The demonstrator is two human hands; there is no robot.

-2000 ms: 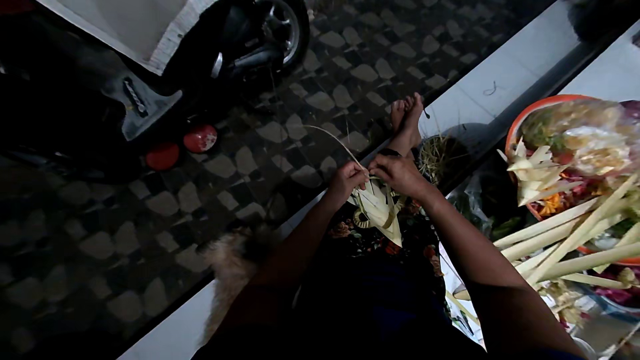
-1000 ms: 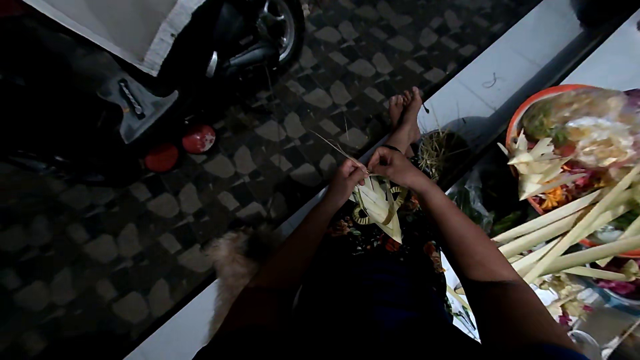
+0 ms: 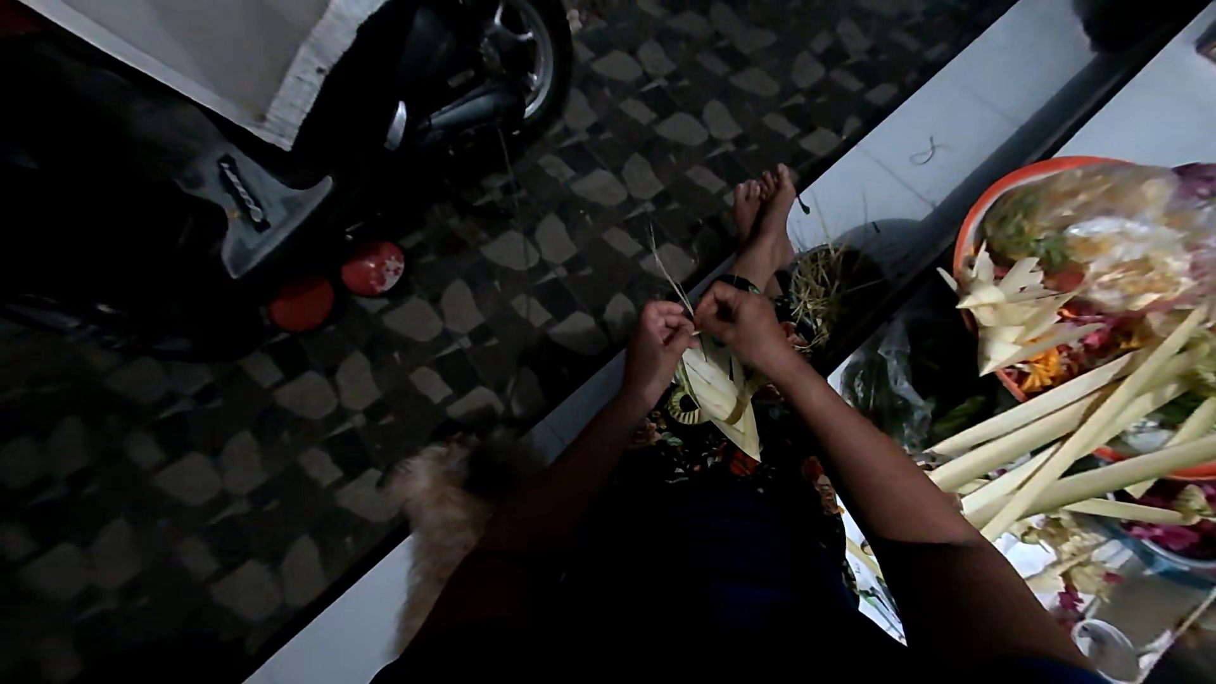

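Note:
A folded pale palm-leaf piece (image 3: 719, 391) with notched, curled edges lies over my lap, its pointed end toward me. My left hand (image 3: 658, 348) pinches its far end, and my right hand (image 3: 743, 321) is closed on the same end, close beside the left. Thin fibre strands (image 3: 671, 271) stick up and away from between my fingertips. The exact grip of the fingertips is too small to tell. Below the hands is the flowered cloth (image 3: 741, 464) on my lap.
On the right stand an orange-rimmed basin (image 3: 969, 223) with flowers and plastic bags, and long palm-leaf strips (image 3: 1073, 437). Dry fibres (image 3: 823, 290) lie by my feet. A furry animal (image 3: 442, 513) is at the left, a parked motor scooter (image 3: 275, 199) beyond on the patterned floor.
The long thin strand that curved out to the left from my hands two seconds ago now shows as short strands pointing up. Both hands have stayed close together at the leaf piece.

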